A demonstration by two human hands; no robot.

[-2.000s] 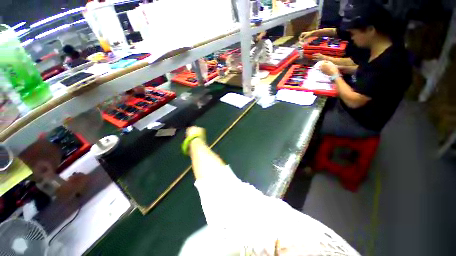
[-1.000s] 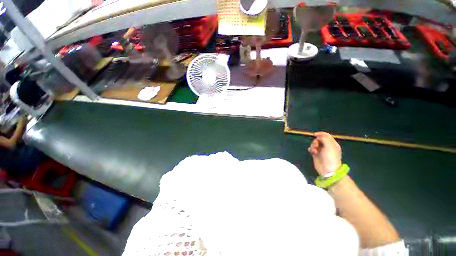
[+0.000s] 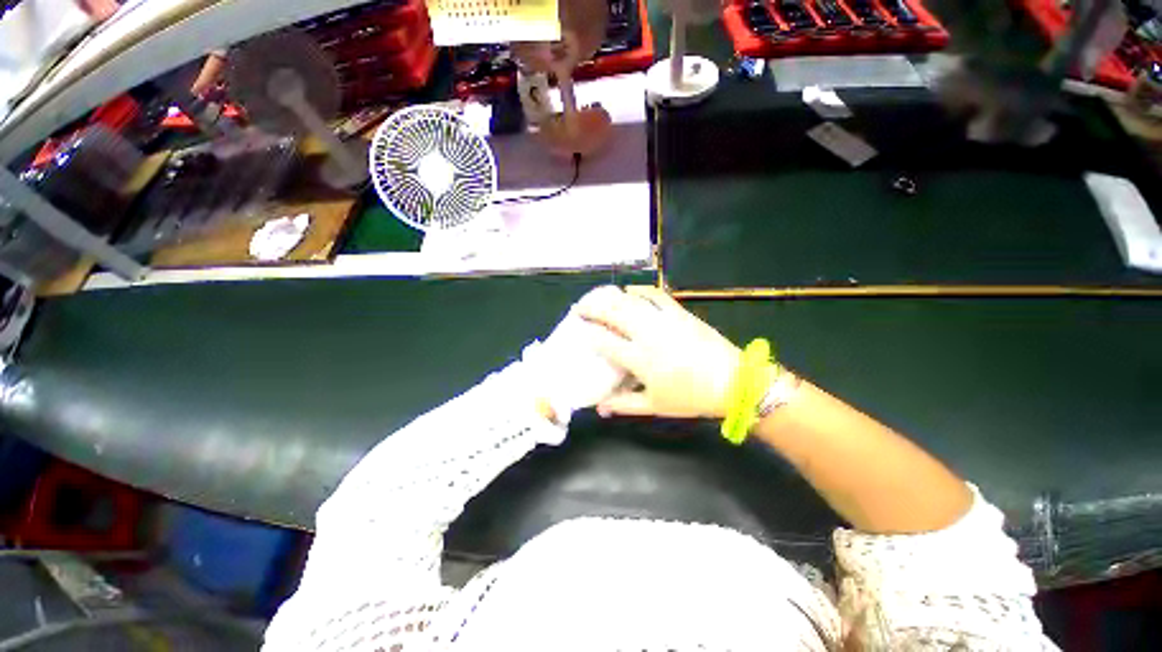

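Observation:
My left hand, in a white glove, is at the middle of the view above the dark green belt. My bare right hand, with a lime-green wristband, lies against it, its fingers closed over the glove. The two hands touch. The left fingers are mostly covered, and whether anything is inside them cannot be told. No camera or bag shows in either hand.
A white fan stands behind the belt at left. A crumpled white cloth lies on a brown board. Red trays sit at the back. A yellow-brown-edged green mat bears a small card and a white object.
The view has swung left from the coworker's side. My right hand has come back from reaching over the mat and now meets my gloved left hand.

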